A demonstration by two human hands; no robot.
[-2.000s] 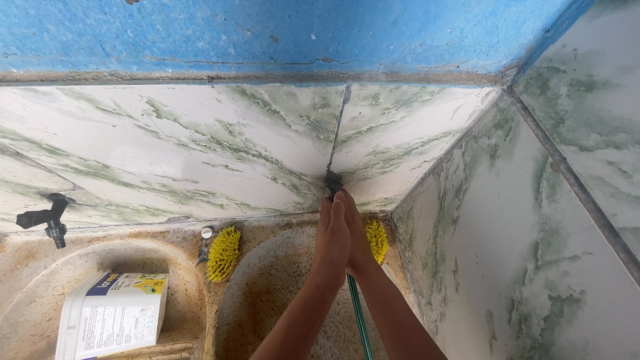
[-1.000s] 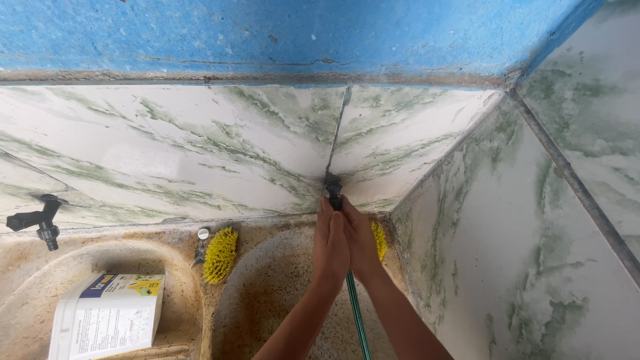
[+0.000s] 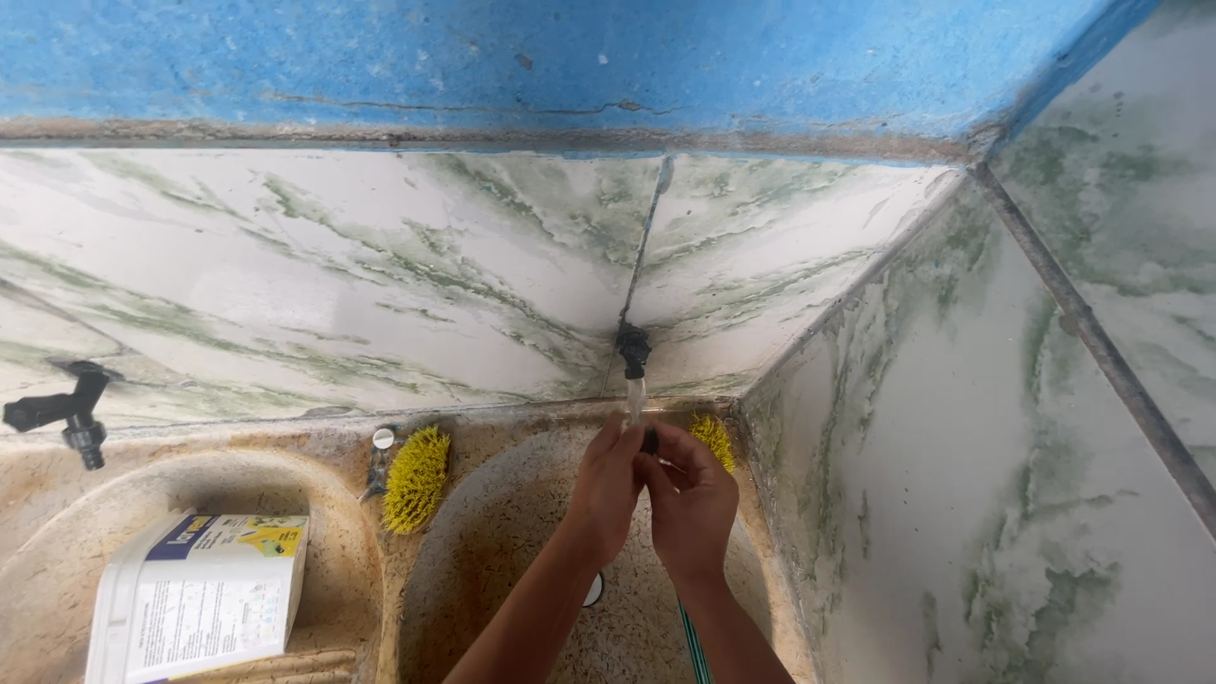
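Water runs from a black plastic tap (image 3: 634, 351) on the marbled tile wall. Just below its spout, my left hand (image 3: 608, 475) is closed at the fingertips beside a small black hose fitting (image 3: 650, 441). My right hand (image 3: 692, 484) pinches that fitting from the other side, its fingers curled. A green striped hose (image 3: 693, 641) shows below my right wrist; the stretch between it and the fitting is hidden by my hands. Both hands are over the right basin (image 3: 494, 570) of a speckled stone sink.
A yellow bristle brush (image 3: 416, 480) lies on the divider, beside a small white-capped item (image 3: 383, 438). Another yellow brush (image 3: 712, 442) sits behind my right hand. The left basin holds a white plastic container (image 3: 214, 594) with printing. A second black tap (image 3: 71, 411) juts out at far left.
My hands have moved down from the tap, and the fitting they hold is now apart from the spout. Water now flows from the tap, where none showed before.
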